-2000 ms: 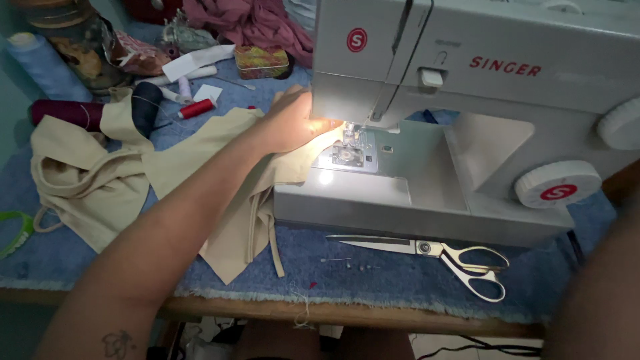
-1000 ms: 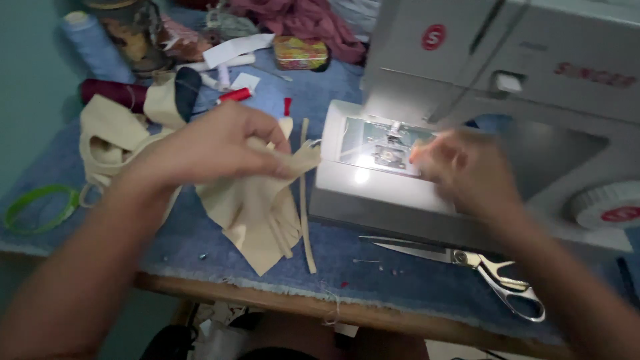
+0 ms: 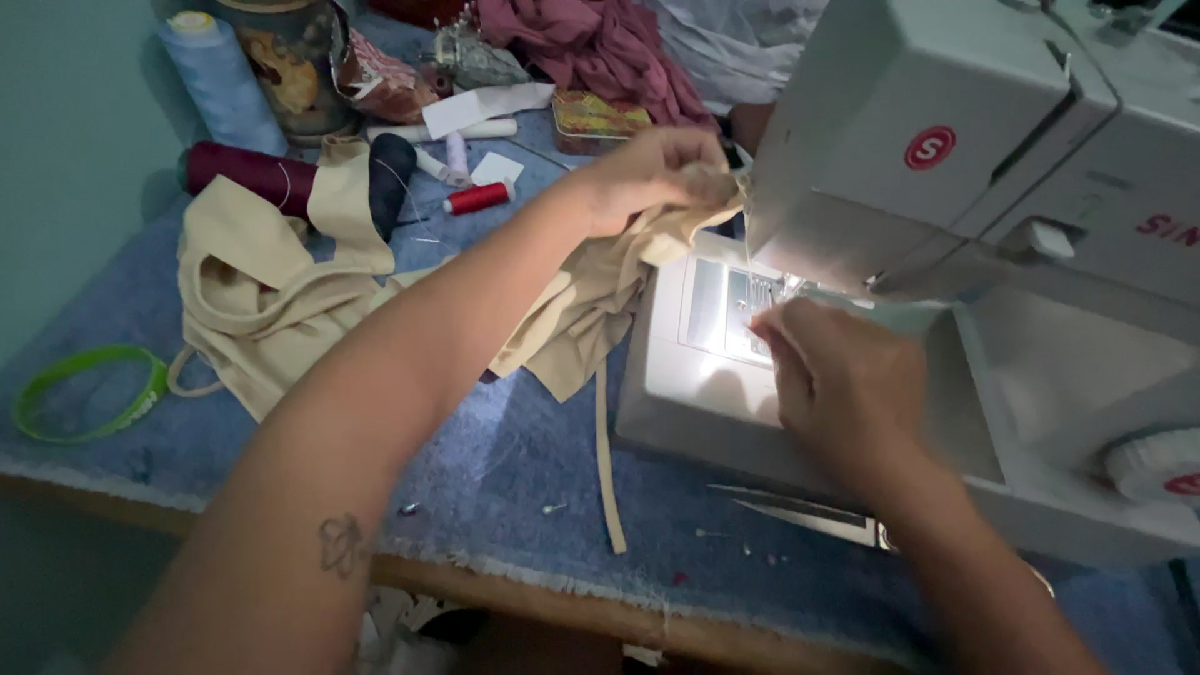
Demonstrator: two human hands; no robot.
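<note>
My left hand [image 3: 661, 178] grips the gathered end of the beige fabric [image 3: 586, 300], raised at the left of the Singer sewing machine [image 3: 844, 141]. A thin thread hangs by the fabric's end toward the lit needle plate [image 3: 741, 309]. At the front of that plate is my right hand [image 3: 834, 375], thumb and fingertips pinched together; whether thread is between them I cannot tell. The fabric's other part, with a round opening, lies on the blue denim cloth [image 3: 469, 497]. A narrow beige strip [image 3: 607, 459] hangs down beside the machine bed.
Scissors [image 3: 806, 520] lie partly under my right forearm, with pins near them. At the left are a green wristband [image 3: 89, 394], a maroon thread cone [image 3: 248, 178] and a dark one [image 3: 389, 187]. A red spool [image 3: 478, 197], a tin [image 3: 600, 122] and mauve fabric [image 3: 600, 47] lie behind.
My left hand, holding the beige fabric, has moved up beside the machine's head. My right hand, out of the oldest frame's needle area, is now at the needle plate's front.
</note>
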